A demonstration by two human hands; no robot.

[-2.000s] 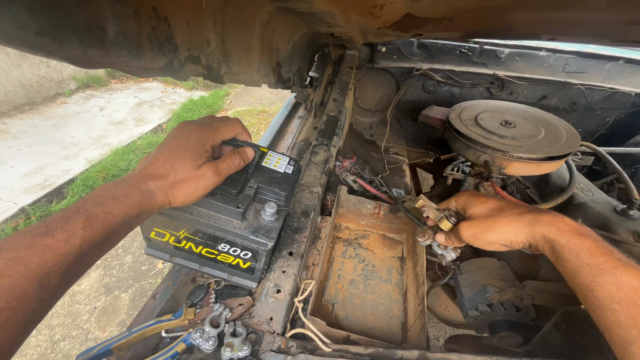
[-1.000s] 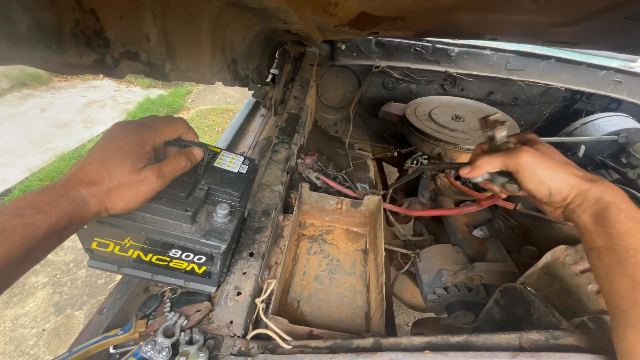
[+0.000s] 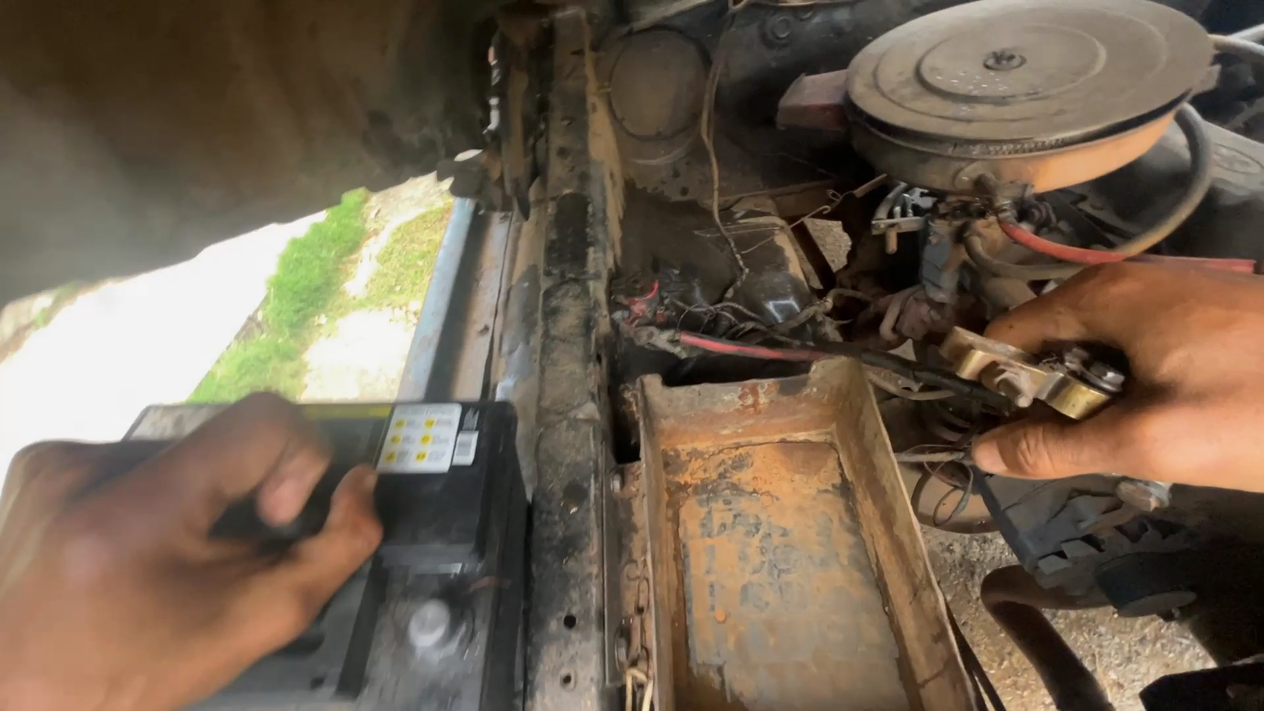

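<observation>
My left hand (image 3: 188, 553) is closed around the black handle on top of a Duncan car battery (image 3: 454, 513), which rests on the fender side, left of the inner rail. A metal terminal post (image 3: 431, 624) shows on its top. My right hand (image 3: 1116, 375) grips a brass-coloured battery cable clamp (image 3: 1037, 373) with a bolt, at the end of a dark cable (image 3: 913, 370). Between my hands lies a rusty metal battery tray (image 3: 790, 563) with raised walls. A red cable (image 3: 746, 348) runs behind the tray's far edge.
A round air cleaner (image 3: 1027, 74) sits over the engine at the upper right. The fender rail (image 3: 568, 395) runs between battery and tray. Loose thin wires (image 3: 713, 148) hang behind the tray. The raised hood (image 3: 217, 118) hangs overhead at the upper left.
My right hand has come from beside the air cleaner down and left, nearer the tray, with the clamp in it. The left hand stays on the battery handle. The view has moved closer.
</observation>
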